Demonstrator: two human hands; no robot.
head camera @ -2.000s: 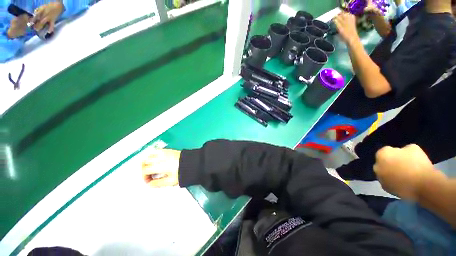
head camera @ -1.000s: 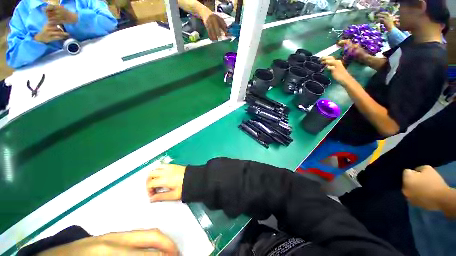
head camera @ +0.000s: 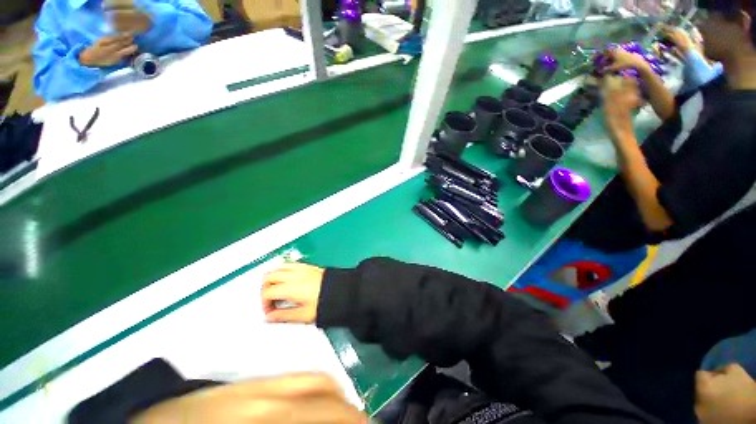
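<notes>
My right hand, in a black sleeve, rests on the white sheet with its fingers curled down. A small greyish spot shows at the fingertips, but I cannot tell if it is a held part. My left hand is blurred and cut off by the bottom edge, beside a dark sleeve. Its fingers are not clear. Slim black handle shells lie in a pile beyond my right forearm. Black barrel housings stand behind them, and one with a purple top stands at the bench edge.
A green conveyor belt with a white rail runs across the left. Pliers lie on the opposite bench near a person in blue. A person in black reaches over the bench at right, by purple parts. Another person's hand is at lower right.
My left hand has come into view at the bottom and moved right. My right hand keeps its curled pose. The view has shifted, and a purple-topped unit shows behind the housings.
</notes>
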